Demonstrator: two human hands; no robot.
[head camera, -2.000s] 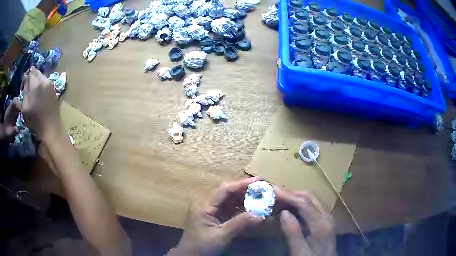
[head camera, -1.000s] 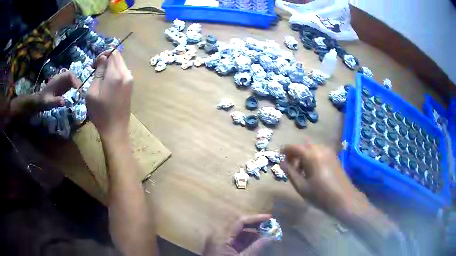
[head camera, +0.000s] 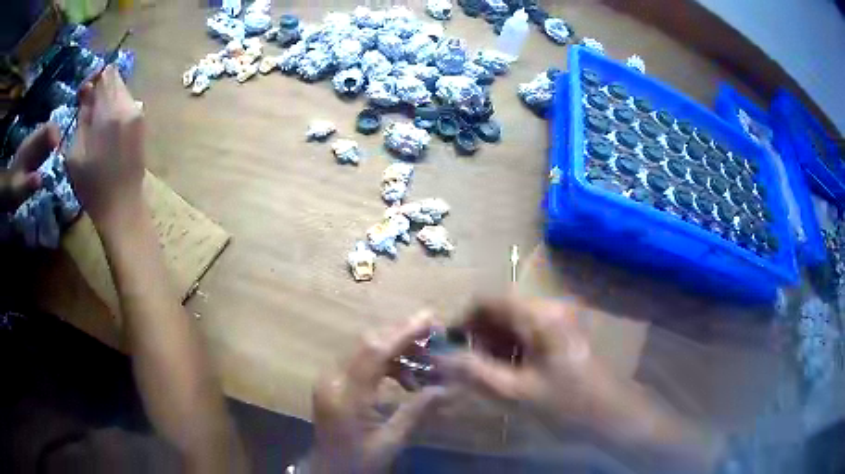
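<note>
My left hand (head camera: 375, 398) is at the bottom centre, its fingers around a white lumpy figure body (head camera: 417, 359). My right hand (head camera: 547, 356), blurred, is close beside it and holds a dark round cap (head camera: 451, 339) at the body. Blur hides whether cap and body touch. A thin stick with a pale tip (head camera: 514, 264) shows above my right hand and runs behind or through its fingers; I cannot tell if the hand holds it. Small cream-white parts (head camera: 389, 230) lie in a loose line mid-table. The glue cup is not visible.
A blue crate (head camera: 667, 264) with rows of dark-topped pieces stands at right. A pile of white bodies (head camera: 371, 56), dark caps (head camera: 466, 137) and a small translucent bottle (head camera: 512, 35) are at the back. Another person's hands (head camera: 107, 153) work at left beside a cardboard pad (head camera: 185, 241).
My right hand has come back from mid-table to my left hand with a dark cap. One of the two separate caps near the lone body is gone from the table. The view has shifted.
</note>
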